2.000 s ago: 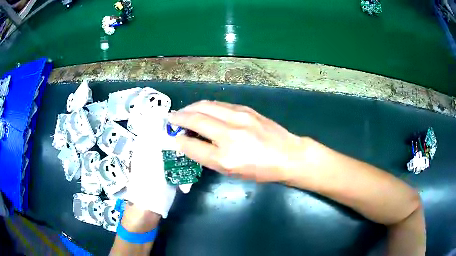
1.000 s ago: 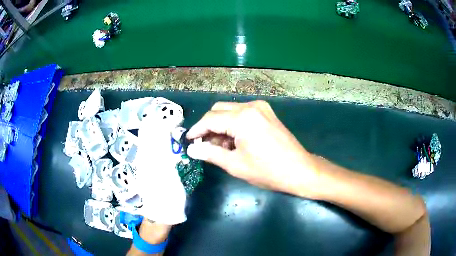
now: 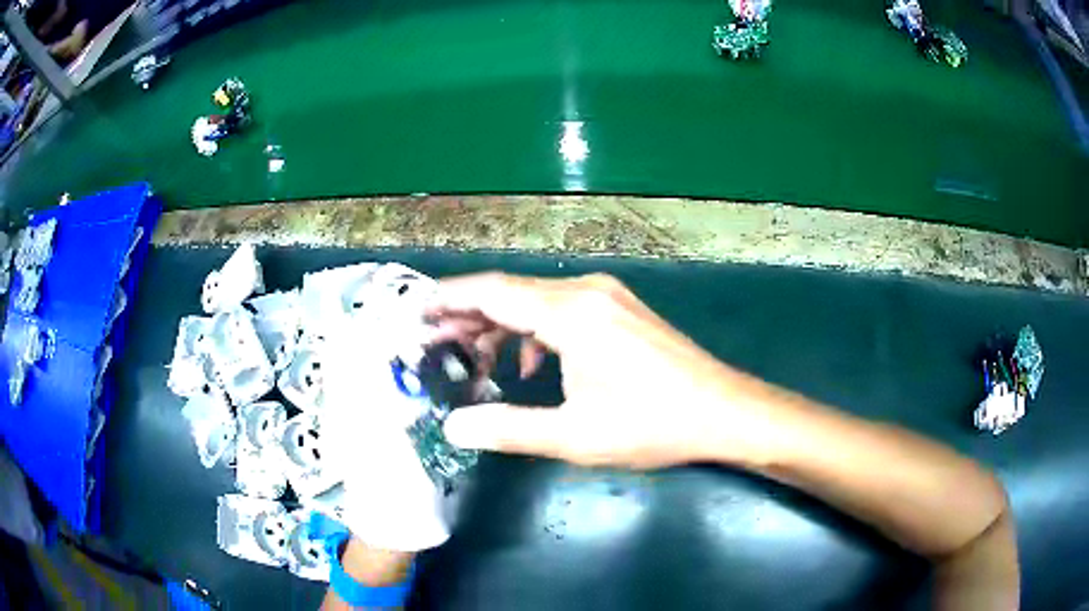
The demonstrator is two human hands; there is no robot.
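Note:
My left hand, in a white glove with a blue wrist strap, is around a green circuit board with a blue wire loop. My bare right hand is beside it on the right, its thumb and fingers around a round black piece that is blurred. The fingers of the left hand are mostly hidden in the glare of the glove. White housings with dark slots lie heaped left of and behind the left hand.
A board-and-wire sub-assembly lies on the bench at right. A worn ledge separates the bench from the green conveyor belt, which carries several sub-assemblies. A blue tray with white parts is at far left. Part of a person shows at top left.
The black piece now shows between my right fingers and the board. My right fingers have opened wider around it. The sub-assemblies on the belt have shifted left.

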